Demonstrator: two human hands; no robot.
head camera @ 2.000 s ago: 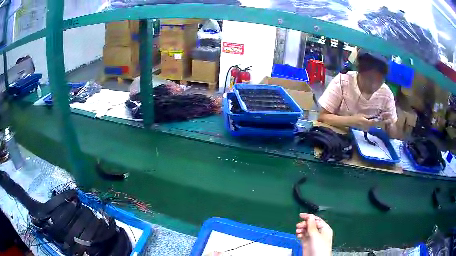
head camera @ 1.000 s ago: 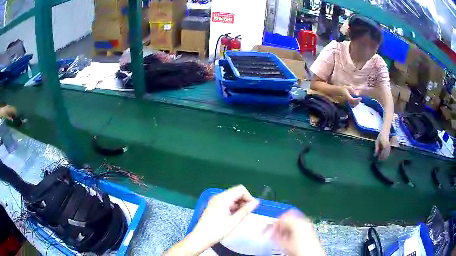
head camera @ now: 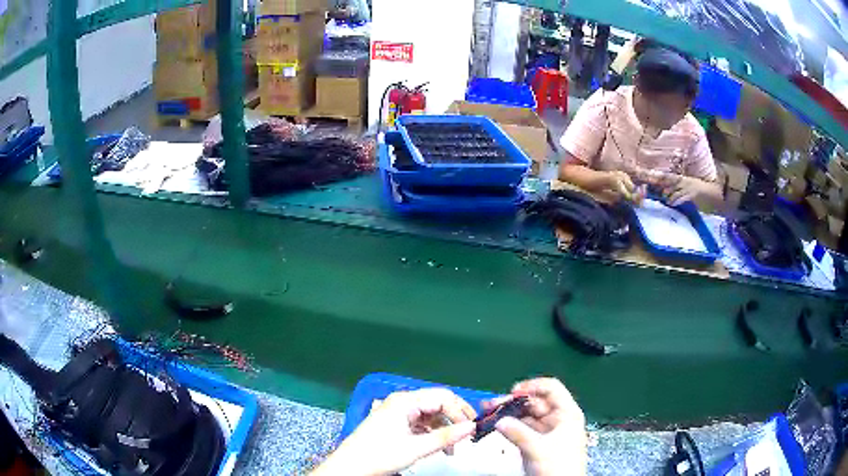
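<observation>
My right hand (head camera: pixel 544 429) pinches a small black piece (head camera: pixel 493 418) with reddish wires between thumb and fingers. My left hand (head camera: pixel 409 429) is beside it, its fingertips at the left end of the same piece; whether they grip it or a thin wire is too small to tell. Both hands are above the blue work tray (head camera: pixel 377 383) with white lining, at the bottom centre, and cover much of it. The rest of the held piece is hidden by the fingers.
A blue parts tray (head camera: pixel 244 429) heaped with black arcs (head camera: pixel 139 414) is at left, with loose reddish wires (head camera: pixel 218 351) behind. Single black arcs (head camera: pixel 578 333) lie on the green belt (head camera: pixel 418 316). Opposite, a person (head camera: pixel 642 139) works over a tray. A black coil (head camera: pixel 688 456) is at right.
My hands have come together, and the black piece with reddish wires now shows between them. The person opposite has drawn an arm back from the belt, where one arc is gone.
</observation>
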